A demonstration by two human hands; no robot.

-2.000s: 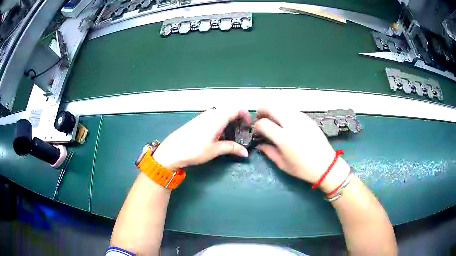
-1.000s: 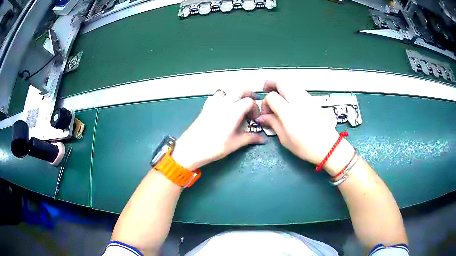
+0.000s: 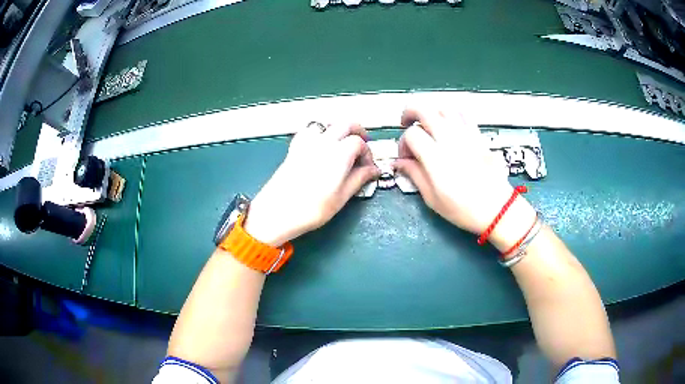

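Observation:
A silver-grey tabbed plate (image 3: 518, 159) lies flat on the green worktop against the pale rail. Its right end shows beyond my right hand, and its middle is under both hands. My left hand (image 3: 319, 176), with an orange-banded watch on the wrist, has its thumb and fingertips on the tabs at the plate's left part. My right hand (image 3: 451, 169), with a red bracelet, has its fingertips on the plate just beside them. Between the fingertips a light tab area shows. Whether a small piece is pinched there is hidden.
The pale guide rail (image 3: 248, 135) runs across beyond my hands. On the green belt past it, grey plates show at left (image 3: 122, 81), top centre and right (image 3: 661, 96). Pointed metal guides (image 3: 582, 41) are at upper right. A bracket with a black knob (image 3: 90, 172) and black roller (image 3: 64, 219) stands far left.
The plates on the belt have shifted right, and one at left has come further into view. My fingertips have moved apart slightly, showing more of the plate between them. The view has tilted down.

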